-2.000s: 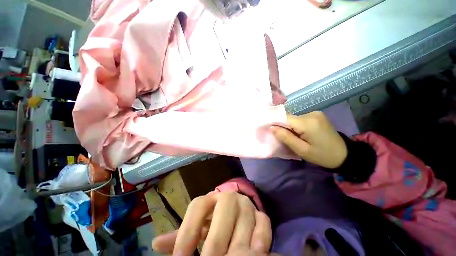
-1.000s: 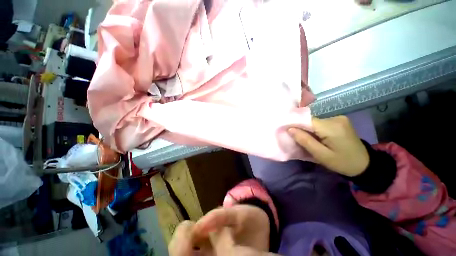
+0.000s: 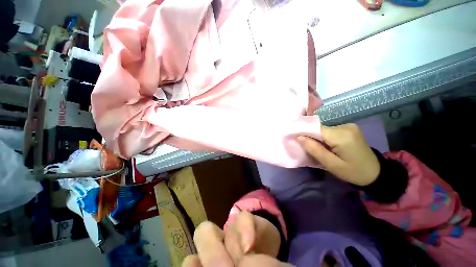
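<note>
A pink garment piece (image 3: 130, 78) lies heaped in soft folds on the left of the white machine table. A long narrow pink part of it stretches right over the table's front edge. My right hand (image 3: 344, 154) grips the end of this part between thumb and fingers. A darker pink strip (image 3: 311, 68) stands up beside it. My left hand (image 3: 235, 242) is at the bottom, off the fabric, fingers bent and blurred, partly cut off by the frame; no object shows in it. Bright lamp glare washes out the fabric near the needle area.
The ruler-marked grey table edge (image 3: 386, 99) runs to the right. Blue handles (image 3: 409, 2) and a small orange-red tool (image 3: 371, 4) lie at the top right. A cardboard box (image 3: 180, 208) stands below. Another machine (image 3: 58, 112) and plastic bags (image 3: 18, 172) are at the left.
The view has shifted, so fabric and table sit further right than at first. My left hand stays off the fabric and its fingers have changed pose. My right hand keeps its grip.
</note>
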